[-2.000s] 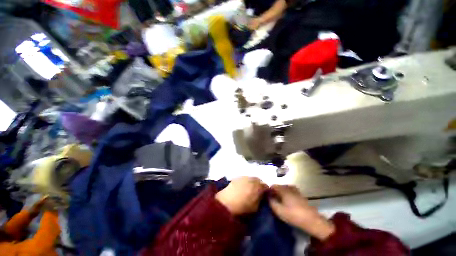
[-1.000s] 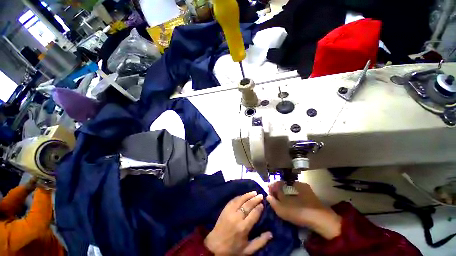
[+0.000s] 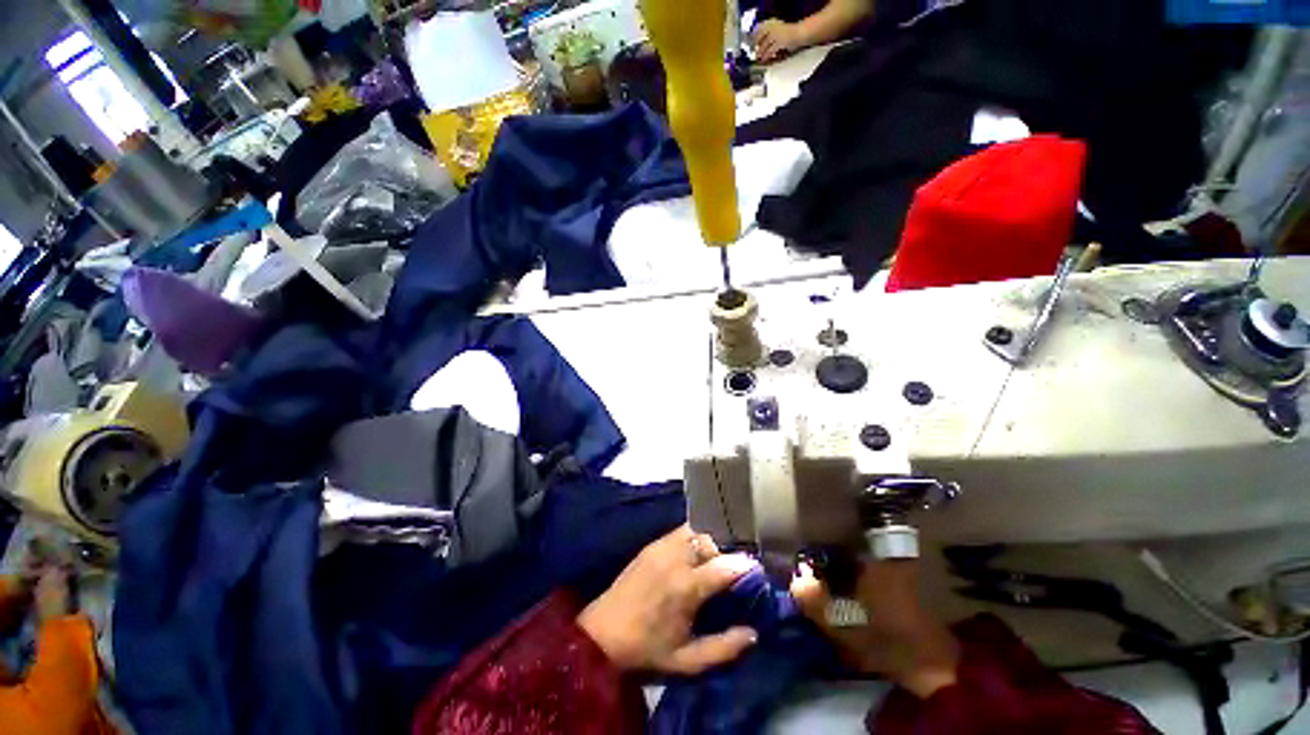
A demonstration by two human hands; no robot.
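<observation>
The navy garment (image 3: pixel 575 539) is heaped left of the sewing machine (image 3: pixel 1092 402) and runs under its head. My left hand (image 3: pixel 668 603) lies on the navy cloth just left of the needle area, fingers spread, pressing it near a brightly lit patch. My right hand (image 3: pixel 884 618) is at the right of the needle area, partly hidden behind the machine head and in shadow; its fingertips touch the cloth edge. Whether it pinches the cloth is unclear. A grey lining piece (image 3: pixel 431 467) with a pale edge lies on the navy. The needle is mostly hidden.
A yellow-handled screwdriver (image 3: pixel 700 129) stands upright at the machine head. A red cloth (image 3: pixel 991 216) is behind the arm. Dark snips (image 3: pixel 1027 586) and a black strap (image 3: pixel 1200 689) lie under the arm. Another machine (image 3: pixel 101 467) and a person's orange sleeve (image 3: pixel 58 675) are at left.
My hands came from the table's front edge to the needle area, and the cloth between them is now under the machine head. The view has shifted, putting the machine lower in the picture.
</observation>
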